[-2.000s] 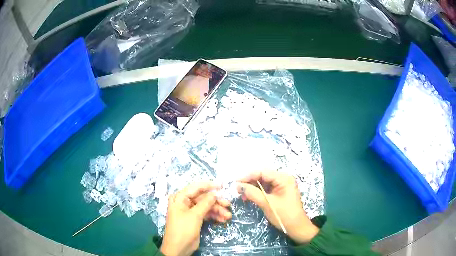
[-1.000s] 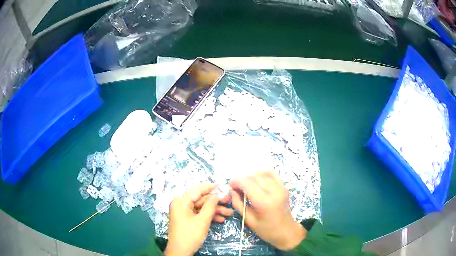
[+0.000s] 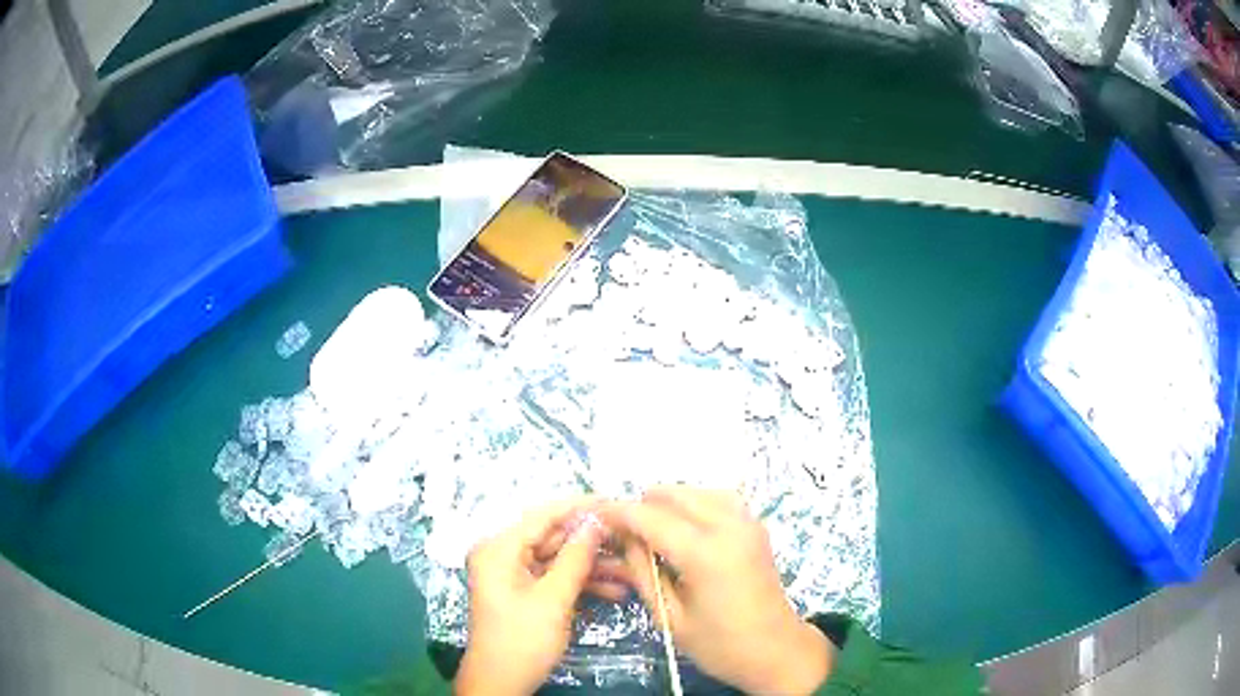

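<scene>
My left hand (image 3: 524, 585) and my right hand (image 3: 721, 578) meet at the bottom centre over the clear bag (image 3: 816, 292). My left thumb and fingers pinch a small whitish piece (image 3: 594, 528), too bright to make out. My right hand holds a thin tan stick (image 3: 665, 619) that points down towards the frame's lower edge. Its fingers touch or nearly touch the piece. Flat white parts (image 3: 680, 306) cover the bag. Squarish clear parts (image 3: 272, 449) lie heaped left of it. A white oval object (image 3: 367, 340) lies beside the heap.
A phone (image 3: 530, 245) with a lit screen lies at the bag's top. A blue tray (image 3: 136, 272) stands tilted at left. Another blue tray (image 3: 1108, 456) at right holds many white pieces. A second thin stick (image 3: 245, 578) lies at lower left. A pale rail (image 3: 816, 180) runs behind.
My right hand has closed in on my left fingers, and its stick has swung from slanting to nearly upright in the picture. The picture on the phone screen has changed.
</scene>
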